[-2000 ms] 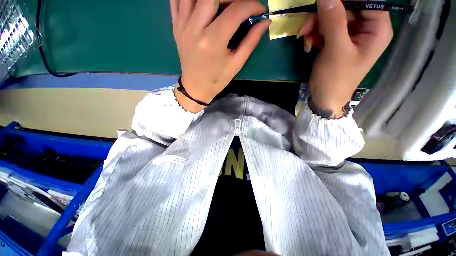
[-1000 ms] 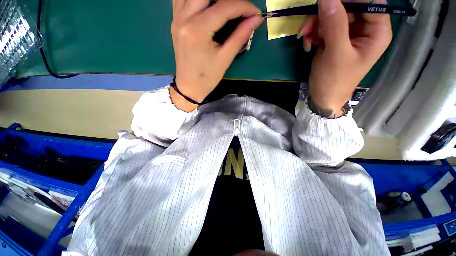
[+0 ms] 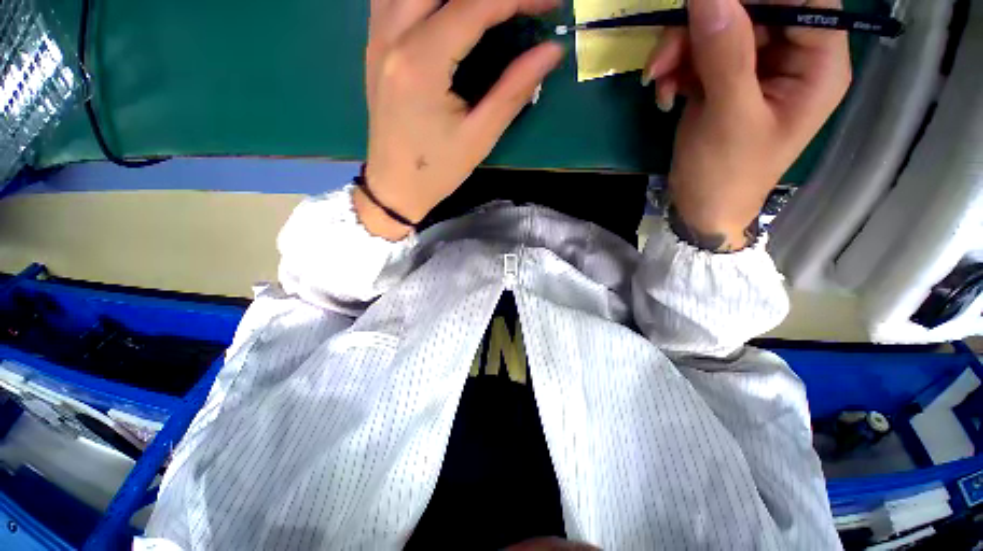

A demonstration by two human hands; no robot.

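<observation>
My left hand (image 3: 431,102) is at the top centre, its upper fingers cut off by the picture's edge. It holds a black device body (image 3: 490,65), mostly hidden in shadow between thumb and fingers. The thumb and index tips are apart. My right hand (image 3: 755,97) grips black tweezers (image 3: 647,18), which point left. A tiny pale piece (image 3: 562,31) shows at their tip, in the gap between my left fingertips. A pale yellow sheet (image 3: 614,56) lies behind the tweezers, partly covered by my right fingers.
The green mat (image 3: 248,86) spans the bench. A shiny clear tray (image 3: 38,86) and a black cable (image 3: 95,124) are at the left. White foam trays (image 3: 895,161) stand at the right. Blue bins (image 3: 162,301) flank my smock below the bench edge.
My left thumb and index fingertip, together around the tweezer tip a second ago, have parted, and the left hand has shifted slightly left. The pale piece now shows at the tip.
</observation>
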